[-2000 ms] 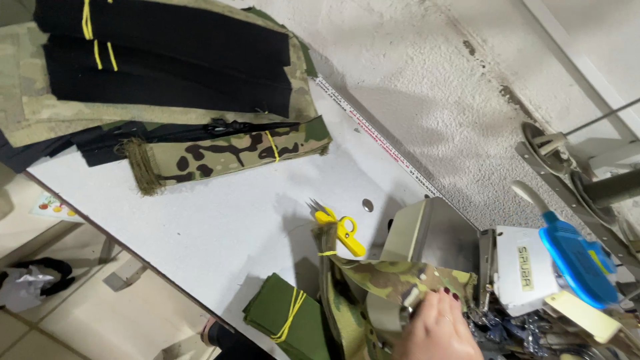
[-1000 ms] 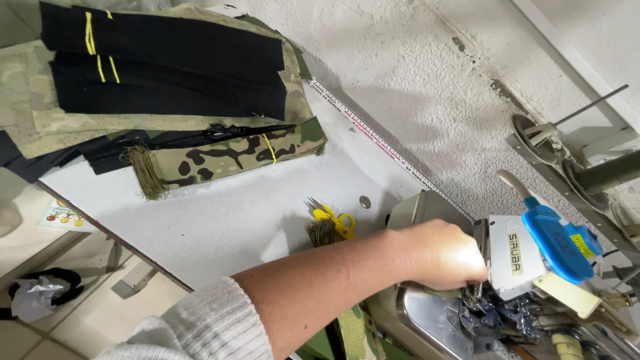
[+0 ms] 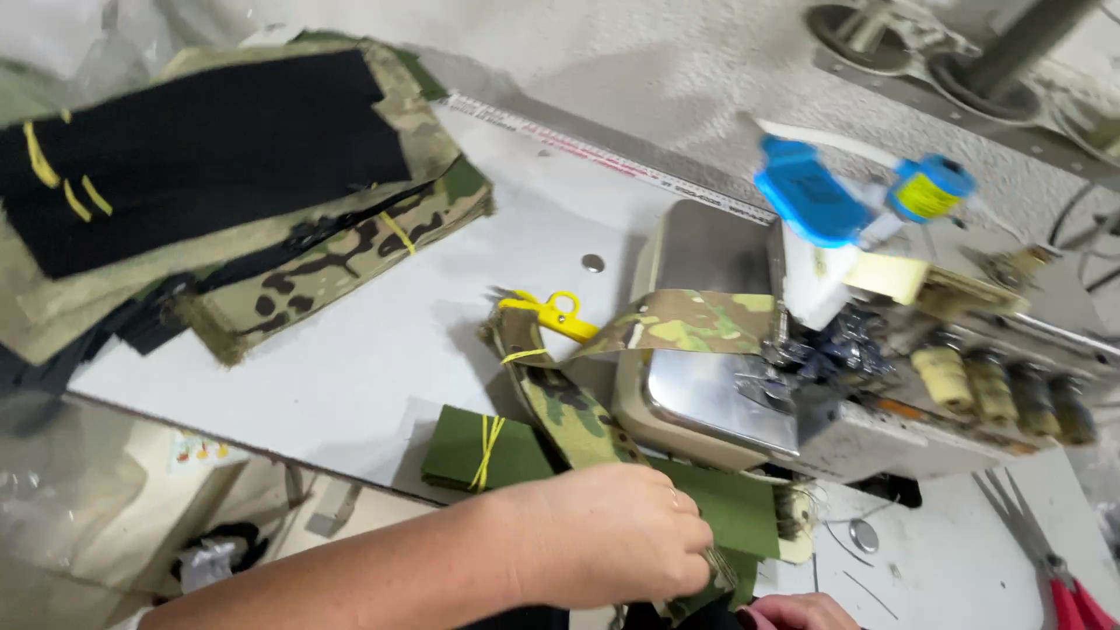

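Observation:
My left hand (image 3: 621, 538) is curled low in the centre, its fingertips at the end of a camouflage fabric piece (image 3: 719, 570); the grip is partly hidden. At the bottom edge, beside dark cloth, my right hand (image 3: 801, 612) shows only in part, and its hold is hidden. A camouflage strip (image 3: 700, 322) lies across the bed of an overlock sewing machine (image 3: 726, 407), reaching its presser-foot area. Left of the machine, a bundle of camouflage strips (image 3: 569, 420) with a yellow tie hangs down toward my left hand. Yellow thread snips (image 3: 560, 319) lie beside it.
Green fabric bundles (image 3: 455, 451) lie near the table's front edge. Black fabric pieces (image 3: 219, 157) and a tied camouflage bundle (image 3: 341, 271) are stacked at left. Red-handled scissors (image 3: 1059, 569) lie at lower right. A measuring tape (image 3: 595, 153) runs along the back edge.
My left hand has come down from the machine's needle area to the fabric at the bottom. The camouflage strip on the bed now shows uncovered. My right hand has appeared. The view has shifted closer.

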